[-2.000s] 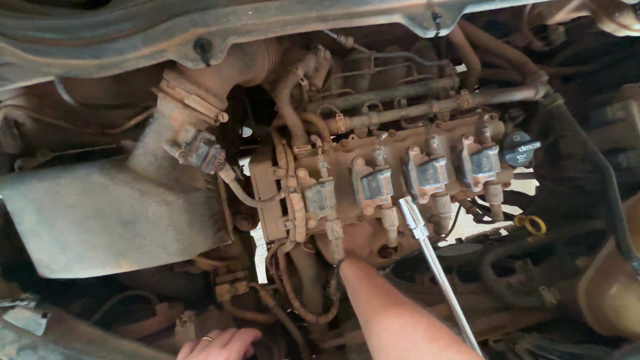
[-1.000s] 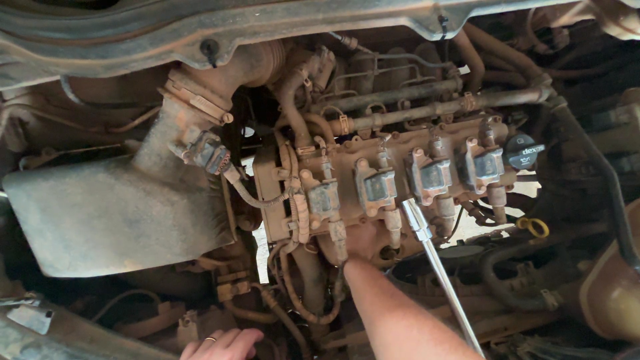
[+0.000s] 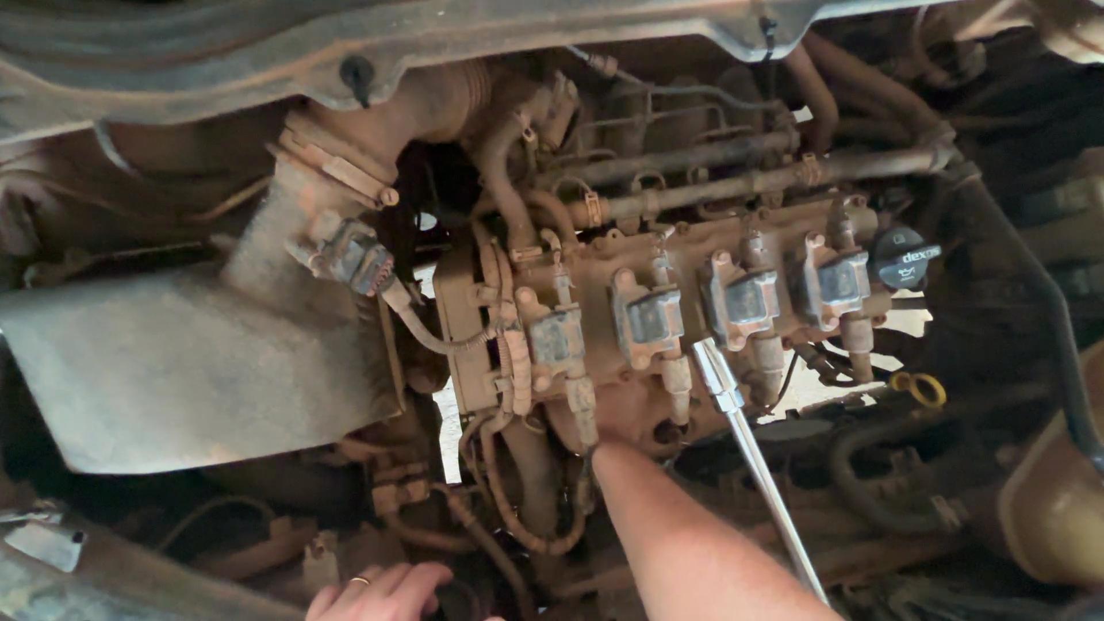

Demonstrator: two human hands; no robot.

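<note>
At the bottom edge is my left hand [image 3: 388, 593], a ring on one finger and its fingers bent beside dark engine parts; whether it grips anything is not visible. My right forearm reaches in from the lower right, and its hand is hidden low beside the engine, below the leftmost ignition coil [image 3: 557, 338]. A chrome socket [image 3: 715, 371] on a long extension bar [image 3: 770, 486] slants across the front of the engine, right of that forearm. Several ignition coils with plugged connectors line the dusty valve cover [image 3: 595, 285]. A black oil filler cap [image 3: 904, 257] is at its right end.
An air filter housing [image 3: 198, 371] fills the left side, with an intake duct [image 3: 345, 155] above it. The body panel edge [image 3: 535, 34] crosses the top. A yellow dipstick ring [image 3: 927, 390], a black hose [image 3: 1026, 259] and a tan plastic reservoir [image 3: 1052, 500] lie at the right.
</note>
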